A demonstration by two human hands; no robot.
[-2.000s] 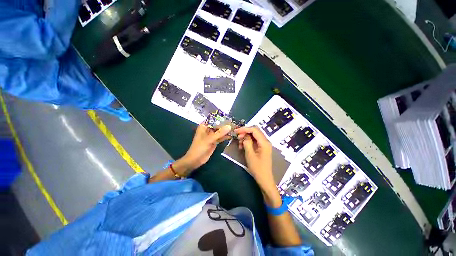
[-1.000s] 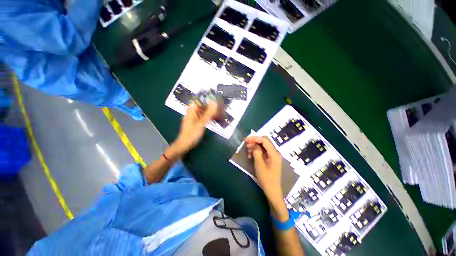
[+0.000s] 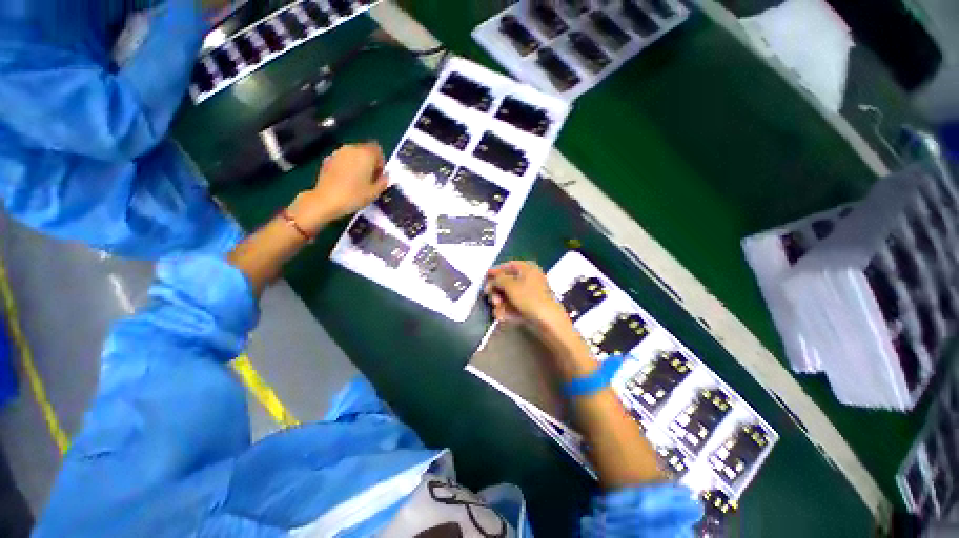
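Note:
My left hand (image 3: 349,184) is at the left edge of the upper white blister tray (image 3: 450,305), fingers bent towards the rim; its fingertips are partly hidden, so I cannot tell if it grips the tray. Black flat parts lie in this tray, one (image 3: 401,211) close below my left hand. My right hand (image 3: 517,294) is over the upper end of a grey-brown sheet (image 3: 521,363), fingers curled. Something small and dark is at its fingertips, too blurred to name. The sheet covers part of the lower white tray (image 3: 761,454), which holds black parts with light spots.
Another white tray (image 3: 589,79) lies at the top. A stack of trays (image 3: 841,347) stands at right. A pale strip (image 3: 620,231) crosses the green bench. A black device (image 3: 300,137) lies at upper left, near a person's blue sleeve (image 3: 84,179) and another tray (image 3: 284,47).
My left hand has left the lower part of the upper tray for its left edge and no longer shows the part it held. A black part now lies there. My right hand stays by the sheet.

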